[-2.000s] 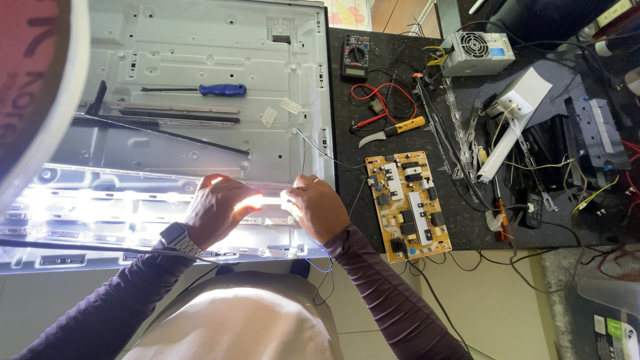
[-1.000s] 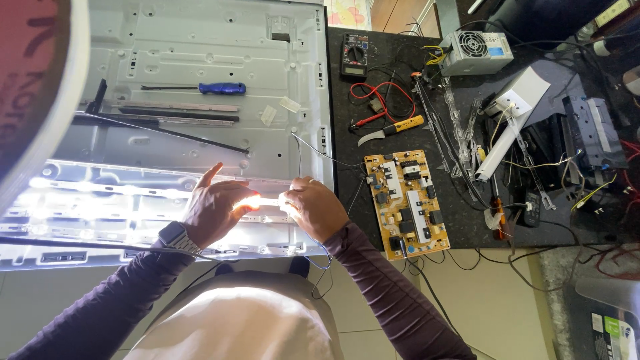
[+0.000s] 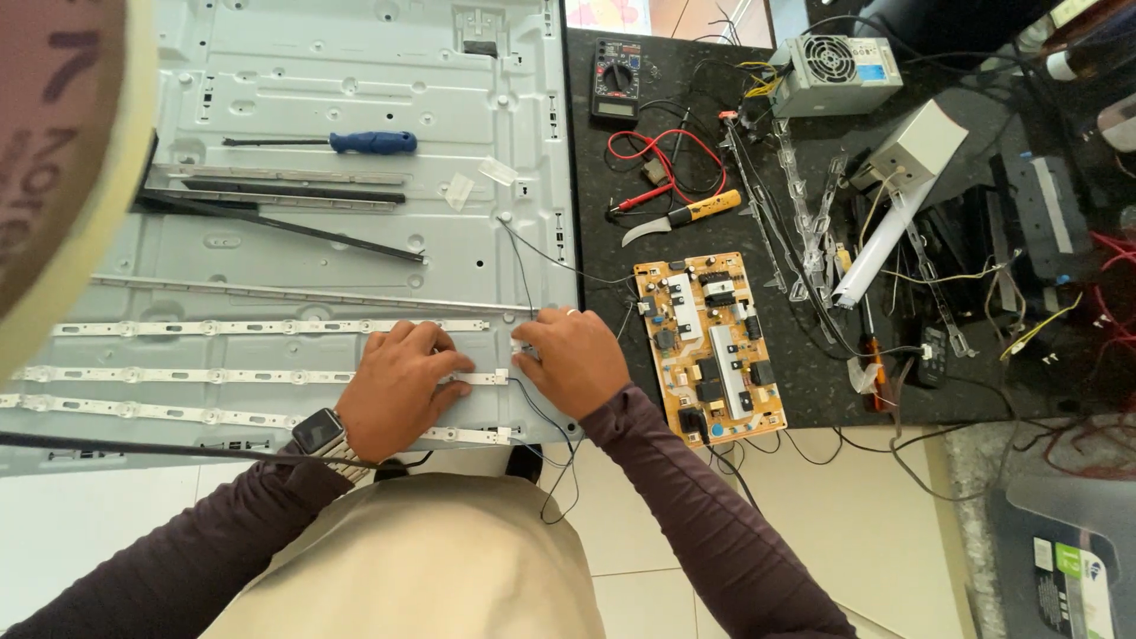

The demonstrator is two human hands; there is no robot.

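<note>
Several white LED backlight strips [image 3: 266,328] lie unlit across the grey metal TV back panel [image 3: 346,53]. My left hand [image 3: 395,386] rests over the middle and lower strips near their right ends, thumb and forefinger apart with nothing seen between them. To its right, my right hand [image 3: 572,359] pinches a small white connector [image 3: 517,346] just beyond the end of the top strip. Thin dark wires [image 3: 541,408] run from the strip ends below it. Beside the panel, on the black stone counter [image 3: 612,226], is a yellow-brown power supply board [image 3: 710,346] with a black cable plugged in.
A blue-handled screwdriver [image 3: 373,142] and dark trim bars [image 3: 302,226] lie on the panel. A multimeter [image 3: 616,80], hooked knife [image 3: 683,217], metal power supply unit [image 3: 834,75], orange-handled screwdriver [image 3: 875,373] and tangled cables are on the counter. A tape roll [image 3: 71,160] blocks the upper left.
The LED strips were brightly lit before and are dark now. My hands, which met at the strip end, have come apart, the right with the connector.
</note>
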